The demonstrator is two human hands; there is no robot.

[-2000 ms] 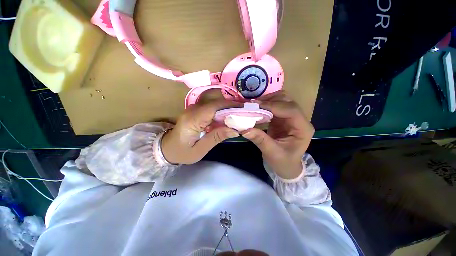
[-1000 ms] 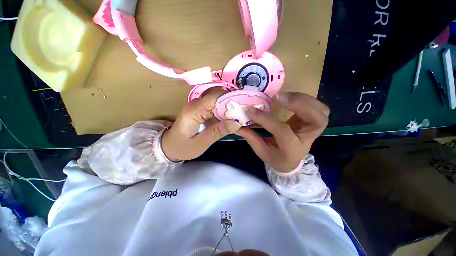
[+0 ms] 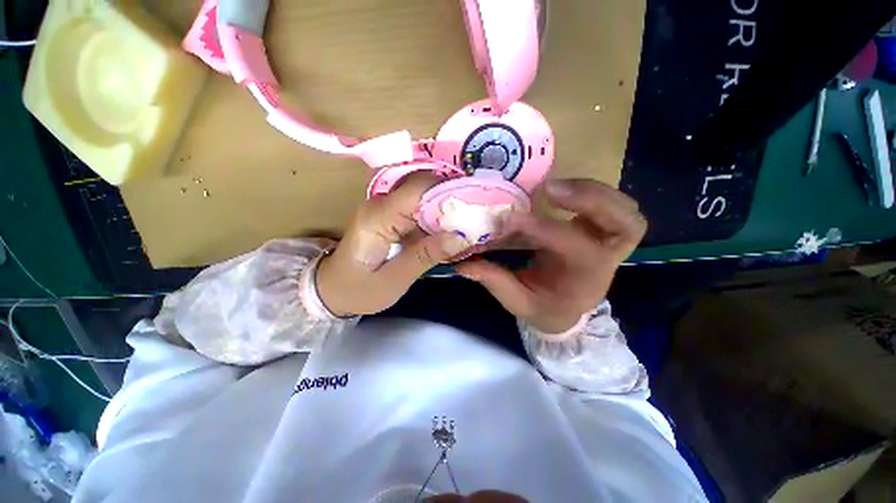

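The pink round earcup cover [image 3: 474, 211] with a white cartoon face is held tilted at the bench's front edge. My left hand [image 3: 388, 246] grips its left side between thumb and fingers. My right hand [image 3: 570, 246] is at its right side, fingers apart and blurred; whether they touch the cover I cannot tell. Just behind lies the open pink earcup housing [image 3: 533, 133] with a dark ring and silver centre. It is joined to the pink headphones [image 3: 295, 128]. A pink earcup ring [image 3: 388, 178] is partly hidden behind my left hand.
A pale yellow block [image 3: 147, 128] with a round hollow sits at the left on brown cardboard [image 3: 246, 221]. A black printed mat [image 3: 678, 187] lies right of it. A white stick tool [image 3: 877, 147], other thin tools and a small charm [image 3: 812, 242] are at far right.
The cover has tilted so its face shows toward me. My right hand has shifted from holding its edge, and its fingers have spread to the right.
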